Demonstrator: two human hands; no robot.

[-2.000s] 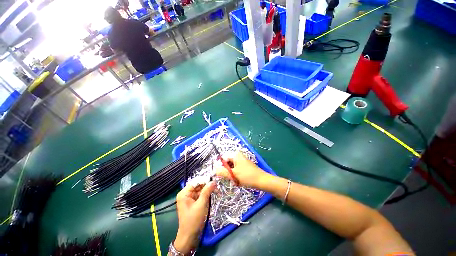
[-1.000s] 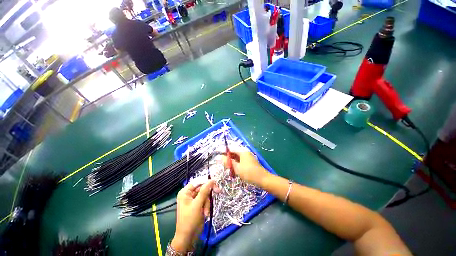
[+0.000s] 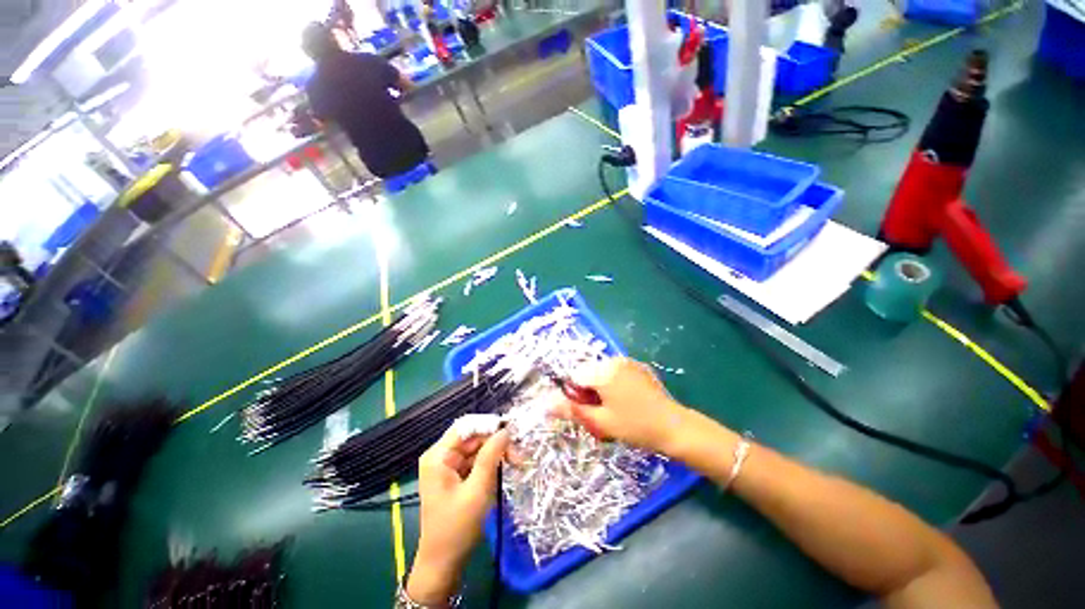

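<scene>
My left hand [image 3: 458, 500] is over the left edge of the blue tray [image 3: 675, 490], pinching a thin black cable [image 3: 499, 535] that hangs down from its fingertips. My right hand [image 3: 625, 410] is over the tray's right part and holds the small red-handled scissors [image 3: 579, 391]; their dark tip points up and left, just apart from the left fingertips. The cable end at the left fingertips is too small to tell clearly. White-silver scraps [image 3: 571, 500] fill the tray. A bundle of black cables with pale ends [image 3: 405, 443] overlaps the tray's left side.
A second cable bundle [image 3: 333, 371] lies farther left, darker piles [image 3: 220, 581] at lower left. Stacked blue trays [image 3: 744, 208] on white paper, a steel ruler [image 3: 782, 336], green tape roll [image 3: 901, 289], red heat gun [image 3: 934, 196] and black cord [image 3: 857, 425] are at right. A person [image 3: 367, 107] is beyond.
The whole view has shifted, so the bench things sit farther right. The scissors' tip has turned from upright towards the left. The left hand still holds the black cable.
</scene>
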